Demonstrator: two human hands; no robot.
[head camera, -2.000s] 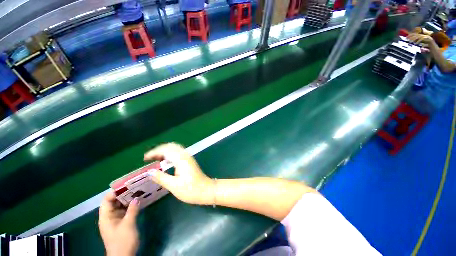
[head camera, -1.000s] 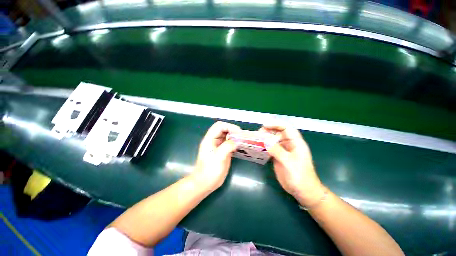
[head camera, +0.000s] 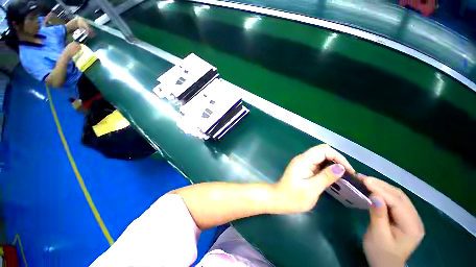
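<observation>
A slim hang-tab retail box (head camera: 348, 194) is held between both hands at the lower right, above the green ledge. Its white face with small dark print points toward me, and its upper narrow side looks dark. My left hand (head camera: 312, 180) grips its left end with the thumb on top. My right hand (head camera: 392, 219) grips its right end with the thumb on the face. The fingers hide both ends of the box. A stack of boxes (head camera: 211, 107) leans in two fanned groups on the ledge, white faces up with black-and-white striped edges.
The metal edge rail (head camera: 292, 125) runs between the work ledge (head camera: 261, 169) and the green conveyor belt (head camera: 313, 86). At the upper left a person in blue (head camera: 44, 52) handles yellow sheets (head camera: 85, 58). A black rubbish bag (head camera: 125, 143) with yellow sheets in it hangs beside the ledge.
The view has swung left, so the stacks, the bag and the neighbouring person show more fully. The box stays in both hands; its upturned side now looks dark instead of pink and red.
</observation>
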